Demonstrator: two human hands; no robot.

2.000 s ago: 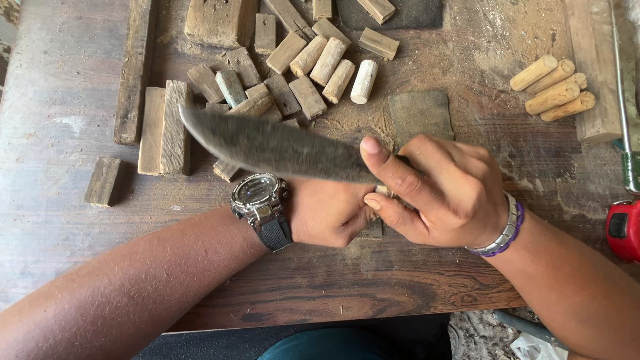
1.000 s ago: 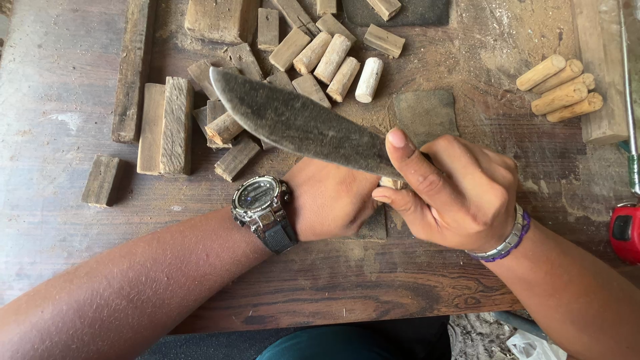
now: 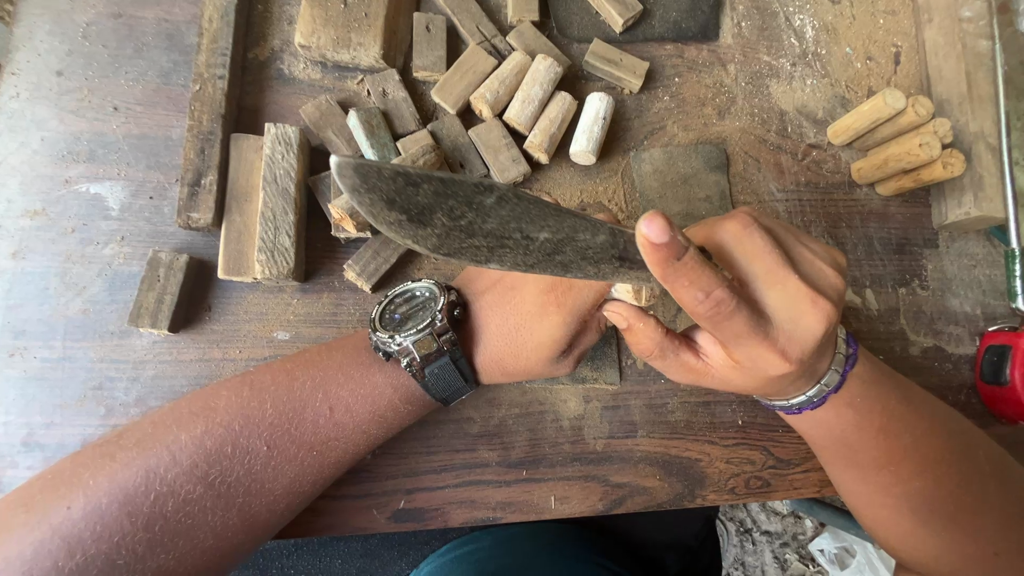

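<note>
A broad, dark steel knife (image 3: 480, 216) lies across the view, its rounded tip at the left and its lower edge toward me. My right hand (image 3: 736, 304) holds it at the handle end, thumb against the blade's base. Just left of it, my left hand (image 3: 536, 324) is closed around a small wooden piece (image 3: 632, 294), whose pale end pokes out beneath the blade near my right fingers. The blade hides the left hand's fingers. Beyond the knife lie rounded wooden pegs (image 3: 532, 94), a whitish peg (image 3: 592, 128) and several rectangular wood blocks (image 3: 499, 150).
Several smooth pegs (image 3: 896, 162) lie beside a wooden board (image 3: 952, 112) at the right, near a screwdriver (image 3: 1014, 272) and a red tape measure (image 3: 1000, 374). Wood strips (image 3: 280, 204) and a lone block (image 3: 160, 291) are at the left. Sandpaper-like patches (image 3: 680, 184) and sawdust lie on the table.
The knife has swung slightly in my right hand, its tip lower than one second ago. Two seconds ago a block stood close to the blade; it now lies nearer my watch.
</note>
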